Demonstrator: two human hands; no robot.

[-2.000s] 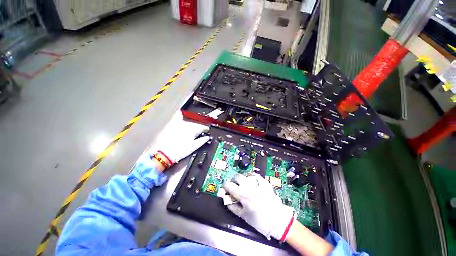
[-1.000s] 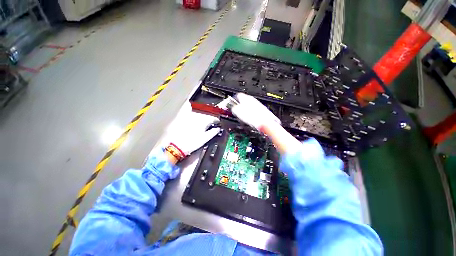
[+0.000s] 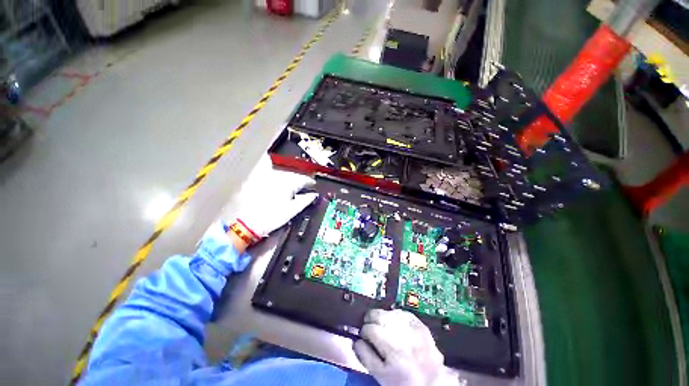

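A black carrier base point(image 3: 325, 303) lies on the metal bench and holds two green circuit boards side by side, the left board point(image 3: 340, 264) and the right board point(image 3: 438, 283). My left hand point(image 3: 273, 207), in a white glove with a red cuff, rests on the carrier's upper left corner, its fingertips on the rim. My right hand point(image 3: 400, 343), in a white glove, is at the carrier's near edge, below the gap between the boards, fingers curled. Whether it grips the rim or a small part is hidden.
Behind the carrier stand red-edged parts bins point(image 3: 336, 173) with white slim pieces, black and yellow parts and grey metal bits. Another black carrier point(image 3: 378, 121) lies above them. A studded black cover plate point(image 3: 529, 158) leans by the red-wrapped post point(image 3: 585, 75). A green conveyor belt point(image 3: 582, 279) runs at right.
My right hand has moved from the left parts bin back to the carrier's near edge, uncovering the right board. My left hand has stayed at the carrier's corner. The view has shifted slightly.
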